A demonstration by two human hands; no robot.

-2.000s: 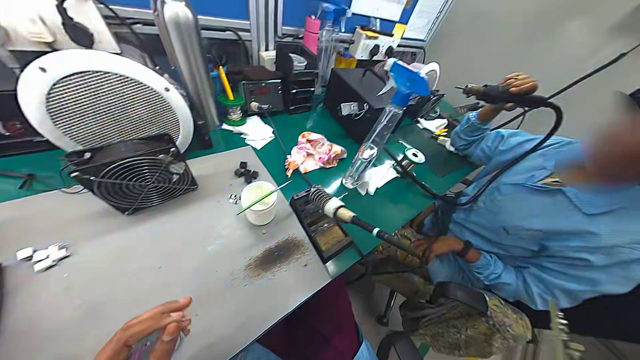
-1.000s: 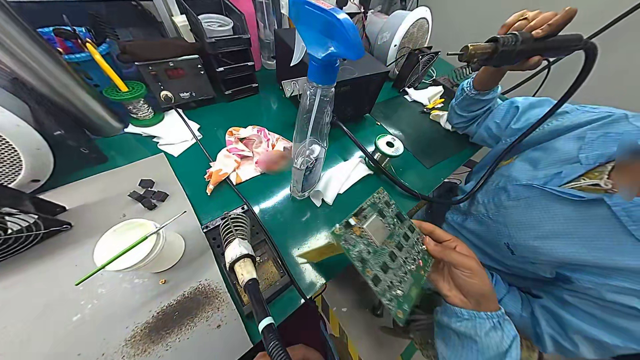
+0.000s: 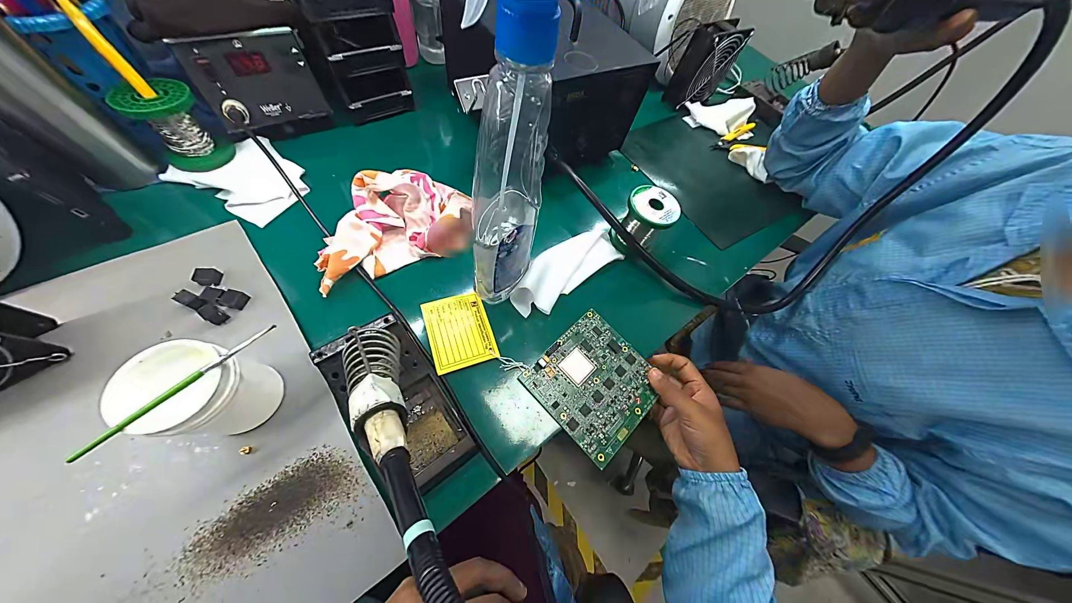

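My right hand (image 3: 695, 419), in a blue sleeve, grips the right corner of a green circuit board (image 3: 603, 368) with a pale square chip. The board is held out at the edge of the green bench, its face toward me. A yellow tag (image 3: 460, 333) with writing is tied by string to the board's left corner and lies on the bench. My left hand (image 3: 477, 582) is partly cut off at the bottom edge, beside the black handle of a soldering iron (image 3: 406, 494); its grip is unclear. The iron rests in its coiled holder (image 3: 373, 360).
A co-worker sits at right, one hand (image 3: 779, 402) low, the other (image 3: 913, 33) raised at a black tool. A spray bottle (image 3: 509, 167), solder spool (image 3: 649, 213) and patterned cloth (image 3: 402, 218) stand beyond the board. At left are a white tub (image 3: 251, 398) and a brush (image 3: 159, 410).
Two seconds ago my hands were together over the grey mat, holding no board. The board, tilted a second ago, now faces me more squarely, with its yellow tag in plain sight. The view has swung right.
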